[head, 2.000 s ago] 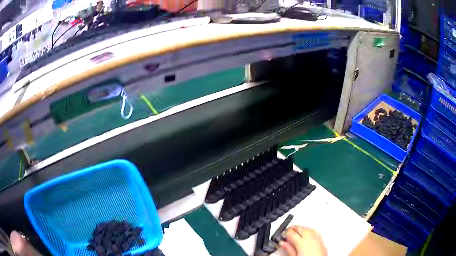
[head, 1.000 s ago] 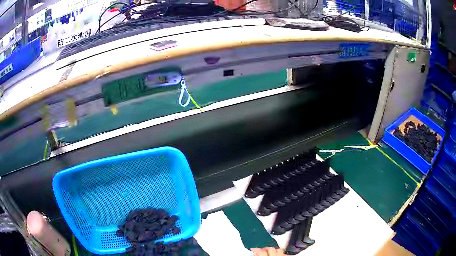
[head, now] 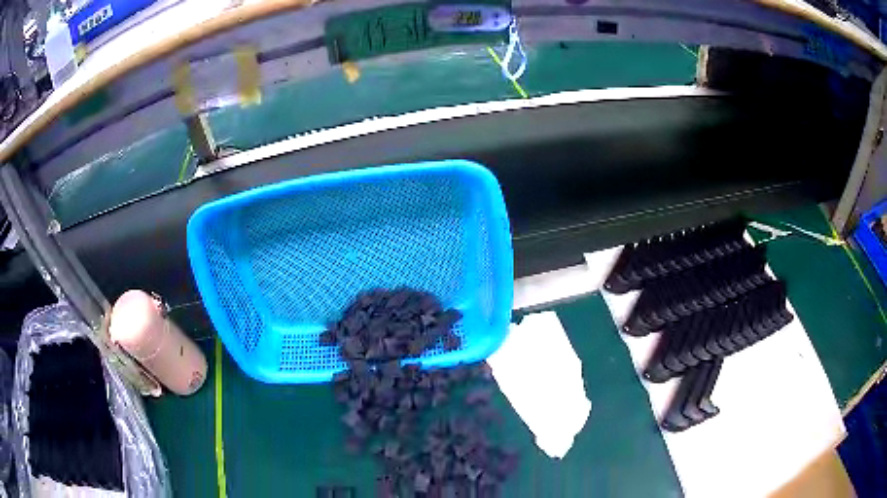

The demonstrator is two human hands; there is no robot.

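Note:
Neither of my hands is in view. A blue perforated basket [head: 350, 185] is tipped toward me, and small black pieces [head: 394, 326] lie in it and spill over its near rim onto the green bench. A crumpled white cloth [head: 547, 384] lies right of the pile. Finished black parts [head: 710, 292] stand in slanted rows on a white sheet [head: 749, 428], with a few more in a short row in front. One or two small black pieces lie at the bottom edge, left of the pile.
A pink bottle [head: 156, 340] stands by the metal post at the left. A plastic-lined box [head: 73, 418] holding black parts is at the far left. A raised wood-edged shelf crosses the top. The edge of a blue tray [head: 870, 238] shows at the far right.
The view has swung left and down, so the basket and white sheet appear further right and higher. My right hand, earlier by the front finished parts, has left the picture. The lined box has come into view.

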